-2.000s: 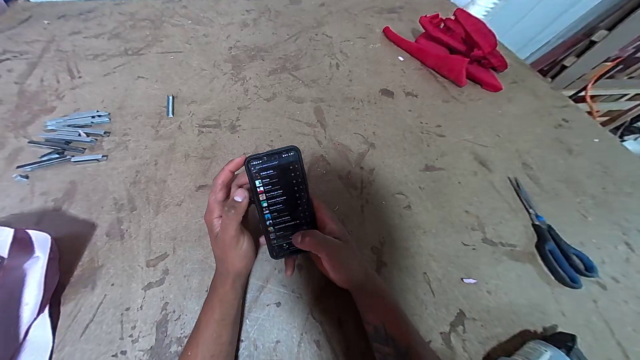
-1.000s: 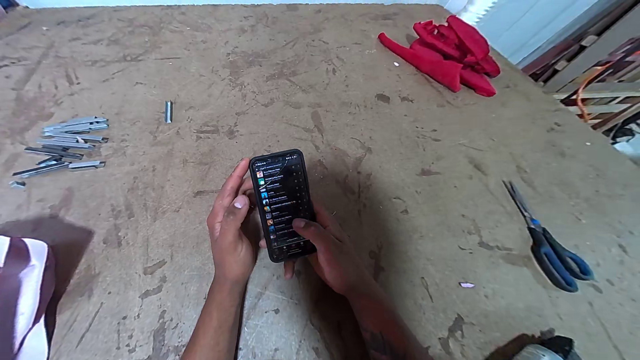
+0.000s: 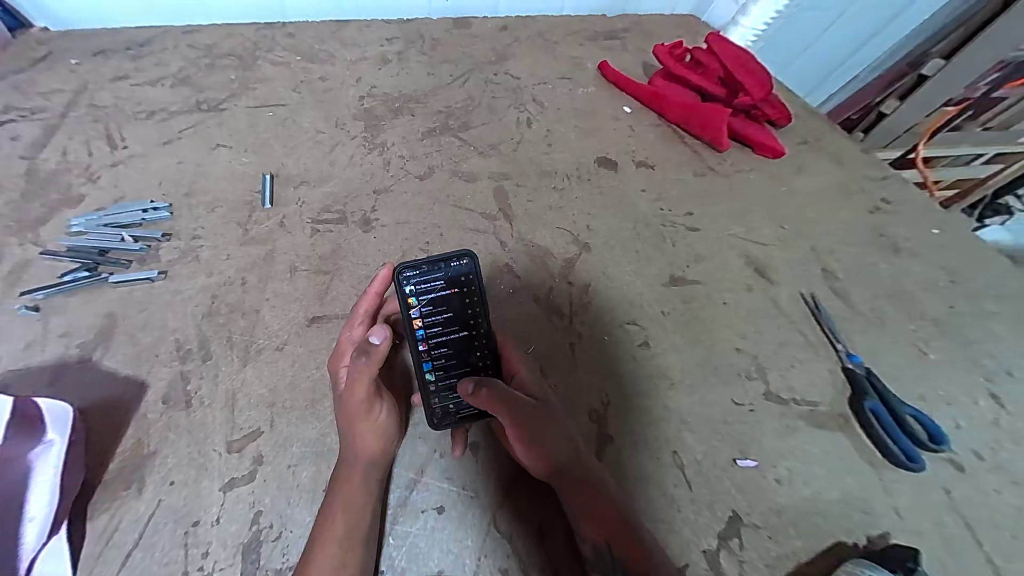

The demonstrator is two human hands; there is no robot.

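A black smartphone point(image 3: 448, 340) with a lit, dark screen showing a list is held upright between both hands, low in the middle of the head view. My left hand point(image 3: 368, 384) supports its left side, thumb raised beside the edge. From the right, my right hand point(image 3: 528, 416) grips the phone, its thumb lying on the lower screen; the fingers behind the phone are mostly hidden. Scissors point(image 3: 876, 392) with dark blue handles lie to the right, blades slightly apart. Several small metal channel pieces point(image 3: 108, 244) are heaped at the left, and a single metal piece point(image 3: 267, 190) stands apart from them.
Crumpled red fabric point(image 3: 712, 96) rests at the back right of the stained worktable point(image 3: 480, 120). White and purplish fabric point(image 3: 40, 488) is at the lower left. A dark and pale object point(image 3: 880, 560) is cut off at the bottom right. Wooden slats point(image 3: 968, 152) stand beyond the right edge.
The list on the phone screen has scrolled and shows different entries. Both hands have kept their hold on the phone, with the right thumb on the lower screen.
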